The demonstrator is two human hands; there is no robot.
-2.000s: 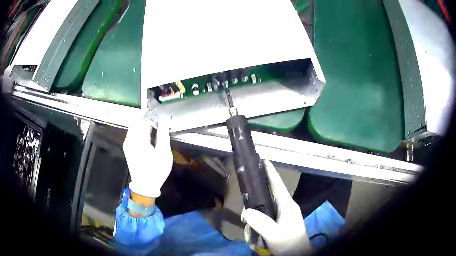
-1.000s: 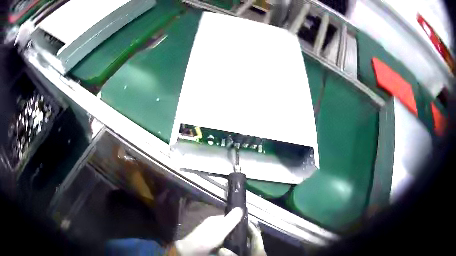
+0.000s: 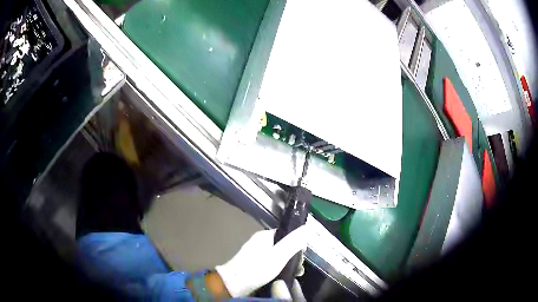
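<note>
The electric screwdriver (image 3: 293,213) is black, with its thin bit reaching into the open end of the white metal chassis (image 3: 336,76). The bit's tip is at the green circuit board (image 3: 284,137) inside the opening. My left hand (image 3: 256,262), white-gloved with a band at the wrist, is closed around the screwdriver body. My right hand (image 3: 289,290) shows only as white-gloved fingers at the screwdriver's rear, mostly hidden and cut off by the bottom edge.
The chassis lies tilted on a green carrier plate (image 3: 183,53) beside a metal rail (image 3: 171,106). A black parts tray (image 3: 59,38) with a silvery heap is upper left. Another metal box (image 3: 439,203) stands at right, with red pads (image 3: 457,112) beyond. A grey round surface (image 3: 197,227) is below.
My left hand has moved from the chassis edge onto the screwdriver. The view has turned, so the chassis appears rotated and further right. The bit remains in the opening.
</note>
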